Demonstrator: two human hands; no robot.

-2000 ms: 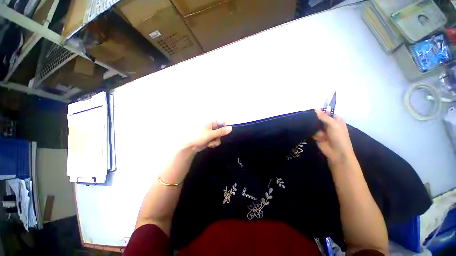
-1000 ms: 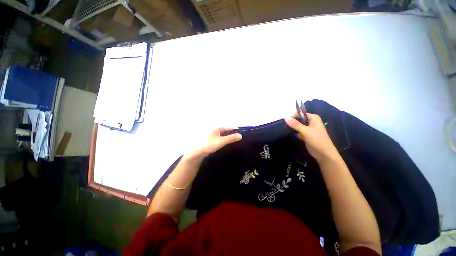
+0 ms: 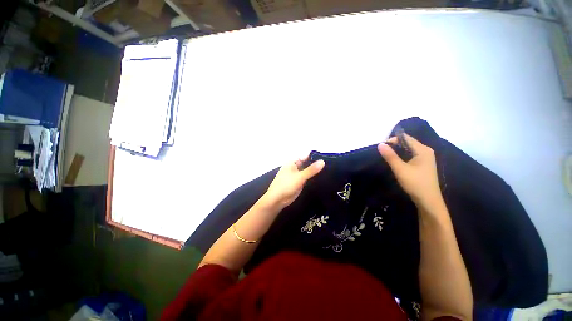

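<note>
A black garment (image 3: 376, 182) with pale gold flower and leaf embroidery (image 3: 351, 232) lies over the near table edge and across my front. My left hand (image 3: 293, 180) pinches its top edge at the centre. My right hand (image 3: 407, 164) is at the same edge further right, fingers bent, with the dark thread snips (image 3: 403, 142) in it. The snips' blades are hard to make out. The edge between my hands is drawn fairly straight. Whether the right fingertips also pinch the cloth is partly hidden.
Clipboards with papers (image 3: 145, 94) lie at the left of the white table (image 3: 282, 81). A blue binder (image 3: 31, 97) and papers stand on a shelf at far left. Cardboard boxes (image 3: 279, 9) are beyond the table. Part of a tape roll (image 3: 567, 175) shows at the right rim.
The view has swung rightward and down since the first frame. My hands have shifted along the garment's top edge, and the snips have turned, their blades no longer sticking up clearly. Both hands stay on the garment.
</note>
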